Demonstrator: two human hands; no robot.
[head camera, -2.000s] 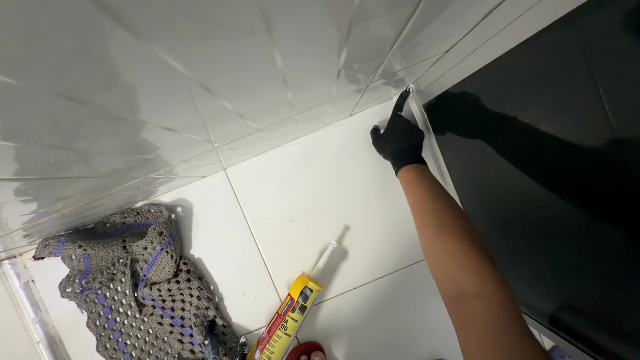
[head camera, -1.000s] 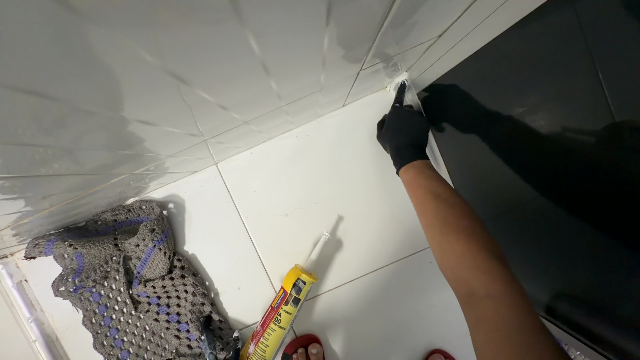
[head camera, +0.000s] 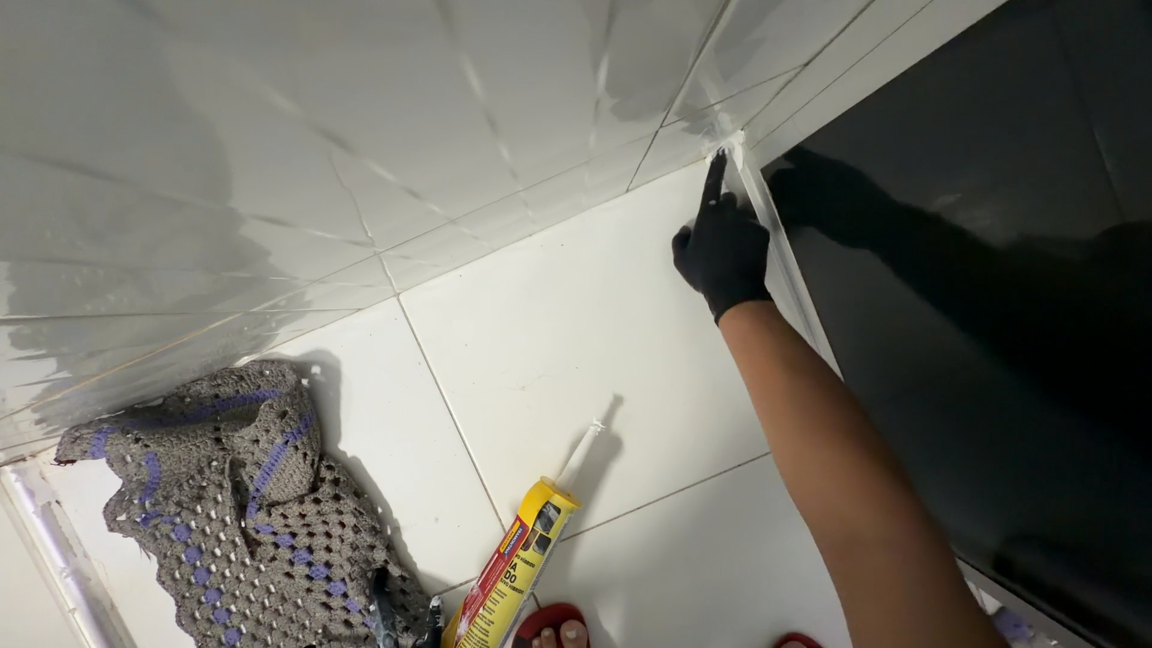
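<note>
My right hand (head camera: 724, 243), in a black glove, points its index finger into the corner where the tiled wall meets the floor and the white edge strip. White sealant (head camera: 727, 144) is smeared around that fingertip; the hand grips nothing. Low in the view a yellow and red sealant cartridge (head camera: 517, 562) with a white nozzle (head camera: 580, 453) points up over the floor tiles. Black glove-like fingers (head camera: 387, 607) show beside the cartridge at the bottom edge, probably my left hand; what they hold cannot be made out.
A grey and purple crocheted mat (head camera: 234, 504) lies bunched on the floor at left. The glossy tiled wall (head camera: 315, 135) runs across the top. A dark glossy panel (head camera: 972, 270) stands at right, reflecting my arm. A foot in a red sandal (head camera: 553, 627) is at the bottom.
</note>
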